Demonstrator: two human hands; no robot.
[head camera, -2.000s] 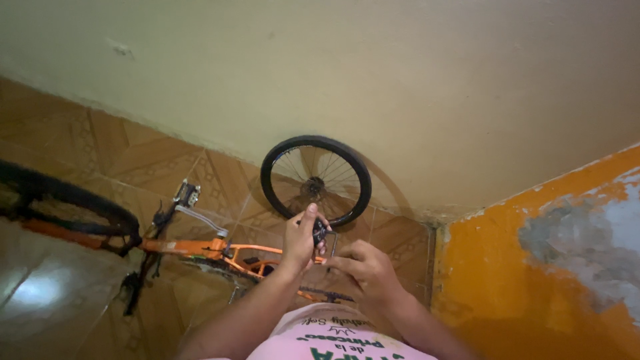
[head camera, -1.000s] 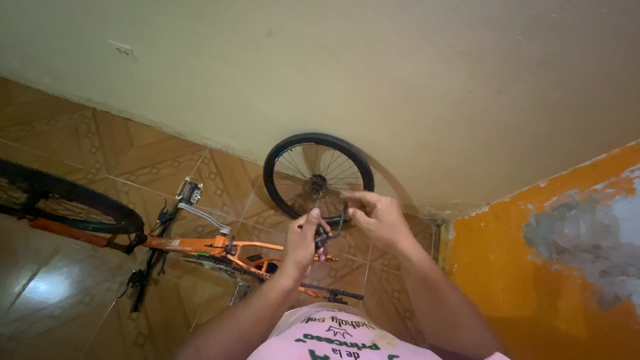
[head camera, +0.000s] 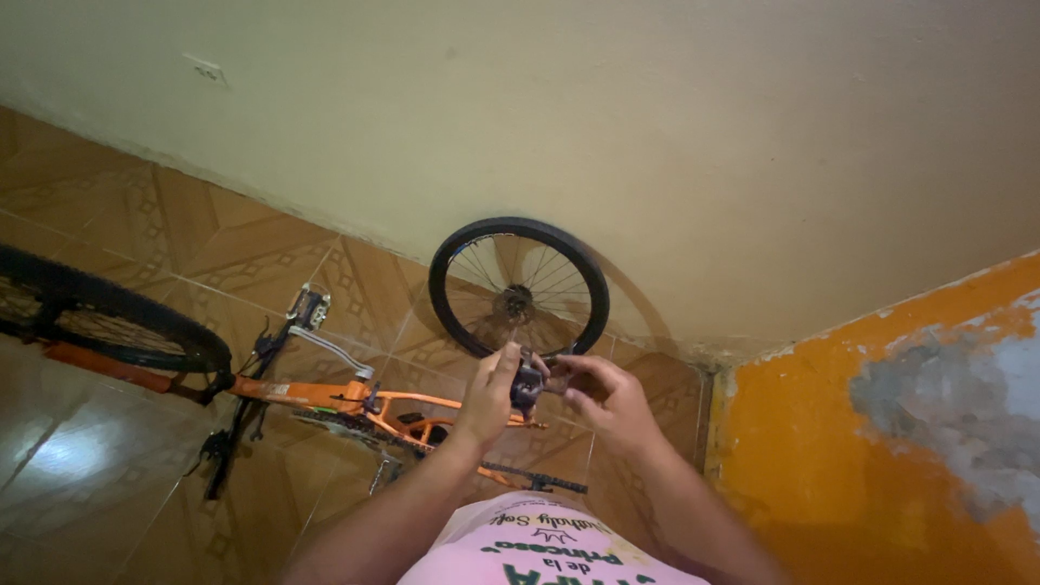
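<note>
My left hand (head camera: 487, 398) grips a small dark bicycle part (head camera: 526, 385), possibly a rear derailleur, with the thumb along its top. At the part's right side, the fingertips of my right hand (head camera: 609, 394) pinch something small and thin, too blurred to name. Both hands are in front of my torso, close together. Just beyond them a bicycle wheel (head camera: 601, 280) with a black tyre leans against the wall. An orange bicycle frame (head camera: 284, 392) lies upturned or on its side to the left, partly hidden behind my left forearm; which of these cannot be told.
The bicycle's other wheel (head camera: 138, 305) is at the far left. A pedal (head camera: 310, 309) and crank arm rise beside the frame, with the handlebar (head camera: 231, 431) near it. A pale wall (head camera: 520, 122) stands ahead, and an orange wall (head camera: 788, 439) with peeling paint is at the right.
My right hand was near the left one, then a little higher and by the wheel's lower edge; now it is at the right side of the dark part. My left hand keeps its hold.
</note>
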